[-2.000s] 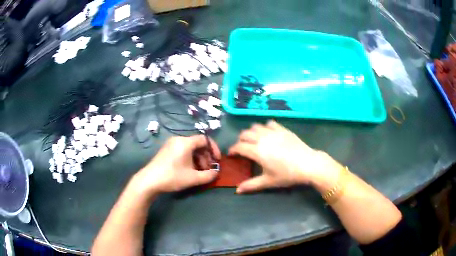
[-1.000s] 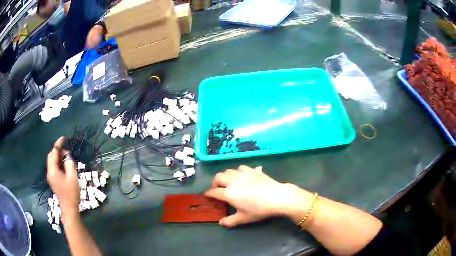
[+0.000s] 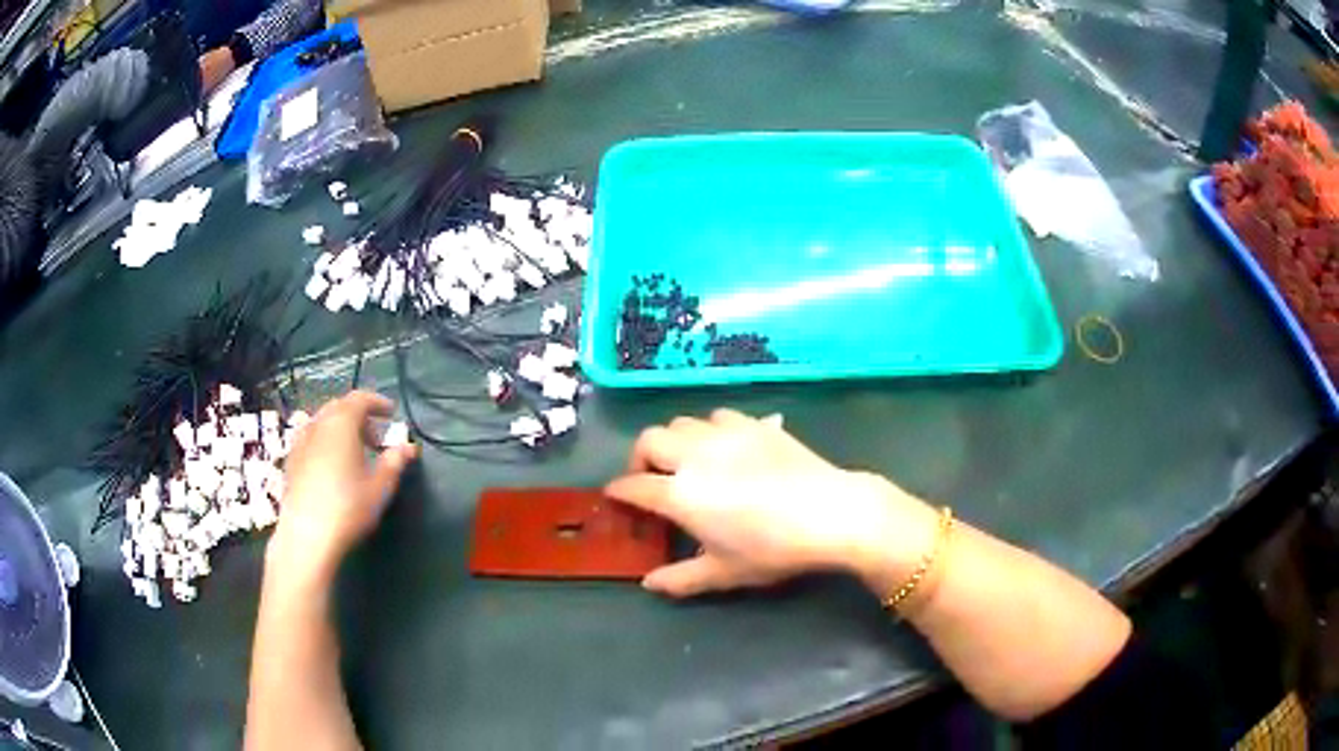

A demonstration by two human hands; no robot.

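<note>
The flat red-brown fixture block (image 3: 536, 534) lies on the dark-green mat, with a small recess near its middle. My right hand (image 3: 742, 503) rests on the block's right end, fingers curled; whether it holds anything small is hidden. My left hand (image 3: 341, 467) is left of the block, its thumb and fingertips at a white connector housing (image 3: 394, 434) on a black lead. White connectors (image 3: 220, 470) with black leads lie in a heap left of my left hand. Small black inserts (image 3: 657, 324) are piled in the near left corner of the turquoise tray (image 3: 822, 373).
A bundle of white connectors (image 3: 485, 257) lies left of the tray. A clear bag (image 3: 1079, 198) and yellow ring (image 3: 1098, 339) lie right of it. A cardboard box (image 3: 455, 52), labelled bag (image 3: 316, 129) and another person's hand (image 3: 218, 65) are behind. A fan-like round object (image 3: 30, 587) is at left.
My left hand left the block, reached the left connector heap, and has come back rightward with a white connector at its fingertips. My right hand stays at the block's right end. The camera view has shifted.
</note>
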